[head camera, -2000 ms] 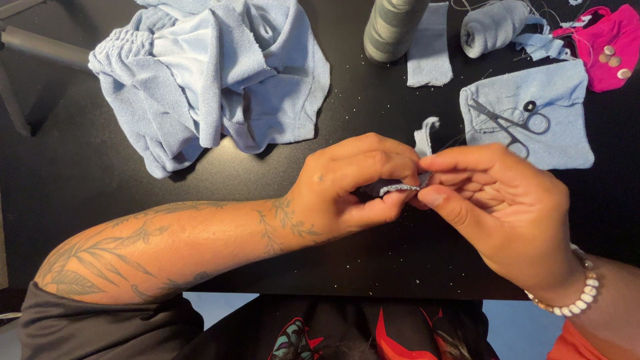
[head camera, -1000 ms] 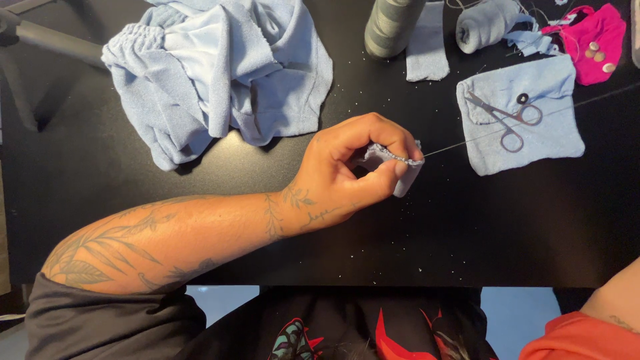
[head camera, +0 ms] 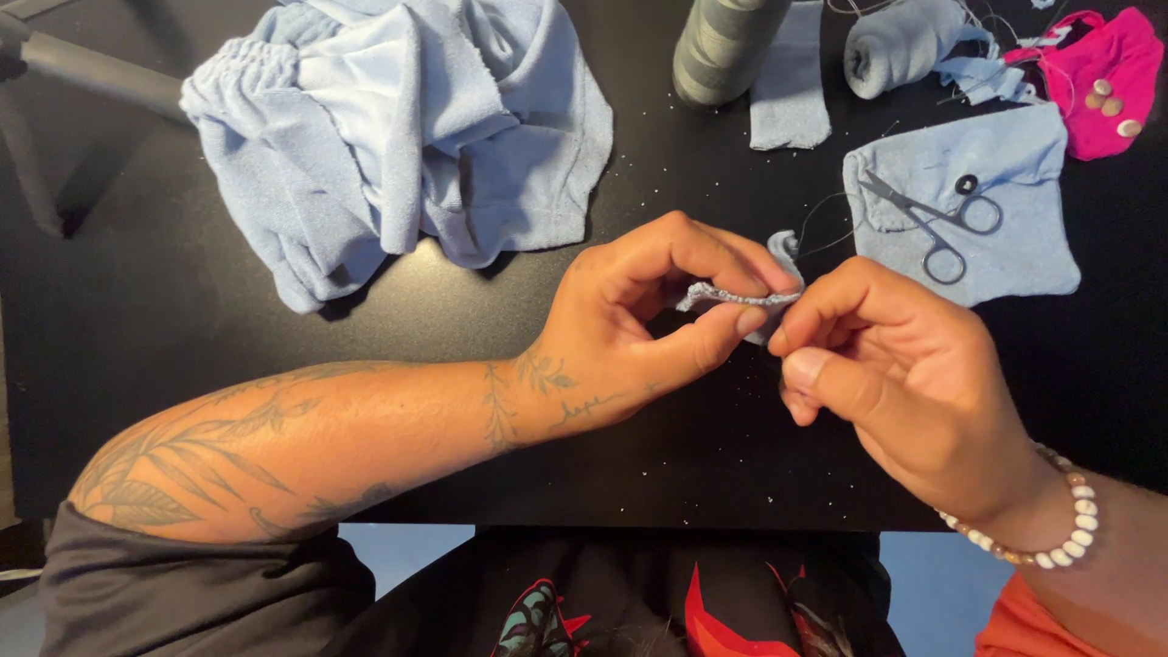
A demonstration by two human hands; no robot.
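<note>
Between the thumb and fingers of my left hand (head camera: 671, 310) is a small piece of light blue fabric (head camera: 730, 297) with a stitched edge facing up. My right hand (head camera: 890, 374) is at the fabric's right end, thumb and forefinger close together; a needle between them cannot be made out. A thin thread (head camera: 826, 245) loops up behind the fabric. Small scissors (head camera: 931, 224) lie on a light blue fabric pouch (head camera: 985, 265) at the right, beside a black button (head camera: 966, 185).
A heap of light blue cloth (head camera: 392, 137) lies at the upper left. A grey-green thread cone (head camera: 725, 50), a flat fabric strip (head camera: 790, 100), a rolled fabric piece (head camera: 899, 50) and pink fabric (head camera: 1100, 78) with several buttons are at the upper right.
My right hand, out at the lower right edge a second ago with the thread stretched taut, is back beside the fabric. The thread now hangs in a loose loop. My left hand keeps its hold.
</note>
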